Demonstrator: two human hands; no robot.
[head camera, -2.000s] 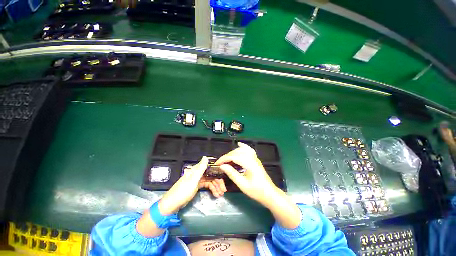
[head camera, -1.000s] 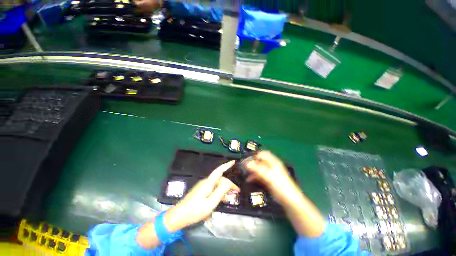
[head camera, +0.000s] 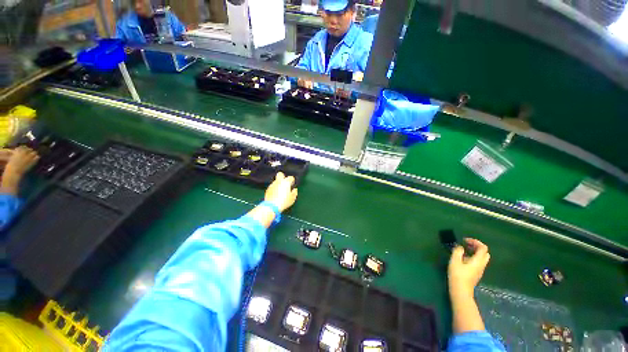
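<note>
My left hand, with a blue wrist band, reaches to the right end of the far black tray, which holds several units. Its fingertips are at the tray's near edge; whether they grip anything is unclear. My right hand holds a black squarish unit at its fingertips, above the green surface. The near black compartment tray has units with whitish faces in its front row; the visible back pockets are empty. Three units with short tails lie just behind it.
Stacked black trays stand left, a yellow tray lower left. A clear blister tray and a loose part lie right. A metal rail runs behind. A person sits beyond it; another person's hand is far left.
My hands have parted from over the near tray: the left went forward to the far tray, the right moved right with a black unit. The view has swung up and left.
</note>
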